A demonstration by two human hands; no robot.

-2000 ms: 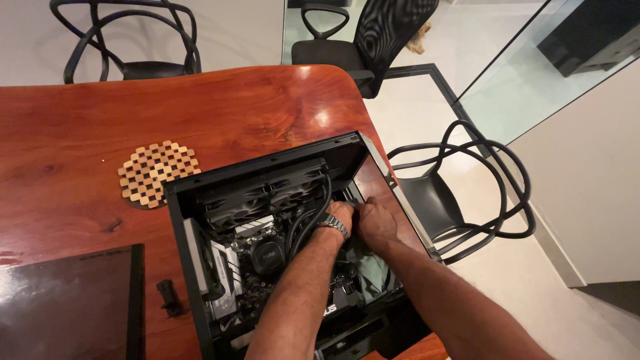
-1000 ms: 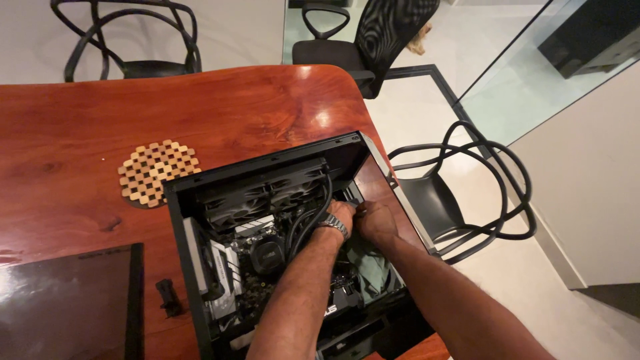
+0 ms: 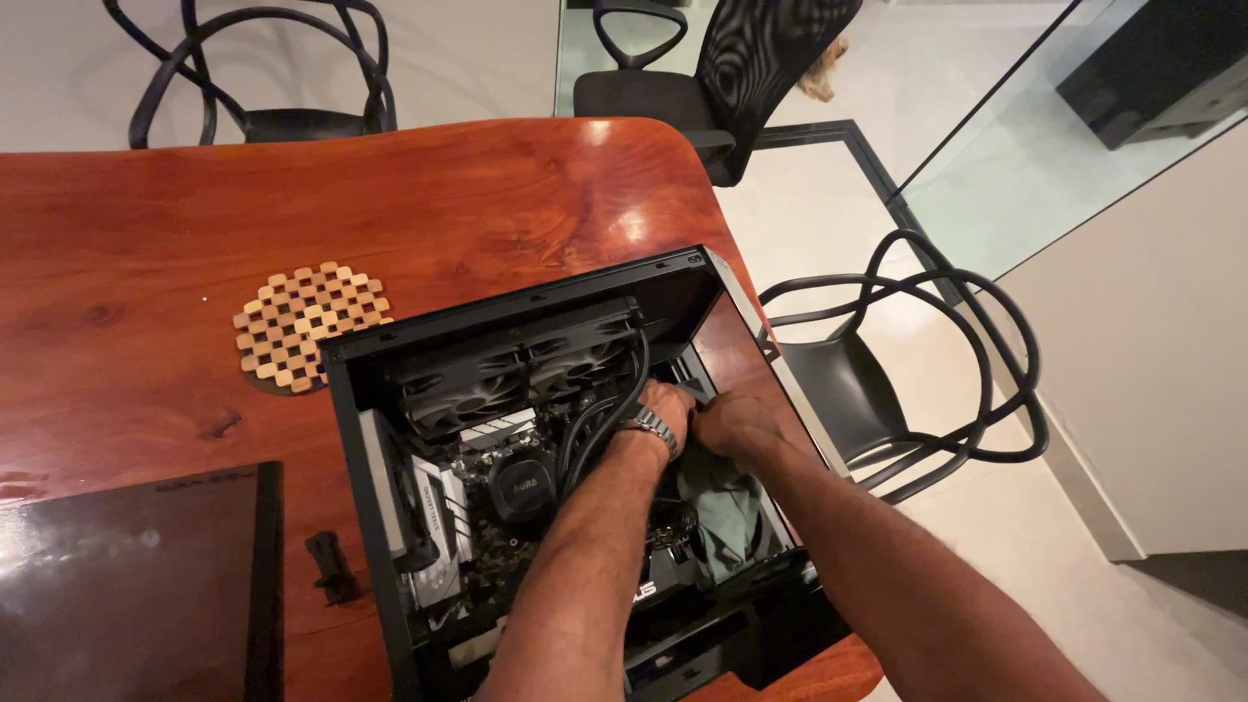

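An open black computer case (image 3: 517,307) lies on the wooden table, with a motherboard, a round-cornered black cooler pump block (image 3: 525,485) and a radiator with fans (image 3: 585,356) inside. My left hand (image 3: 668,402), with a metal watch at the wrist, reaches past the black coolant tubes (image 3: 590,429) into the case's right part; its fingertips are hidden. Close beside it, my right hand (image 3: 731,426) has curled fingers near the case's right side, above a grey-green cloth (image 3: 726,517). Whether the right hand grips the cloth's upper end or something else cannot be told.
A dark glossy panel (image 3: 127,585) lies on the table (image 3: 468,214) at the left, with a small black part (image 3: 331,567) between it and the case. A checkered wooden trivet (image 3: 312,327) sits behind. Black chairs (image 3: 843,390) stand around the table.
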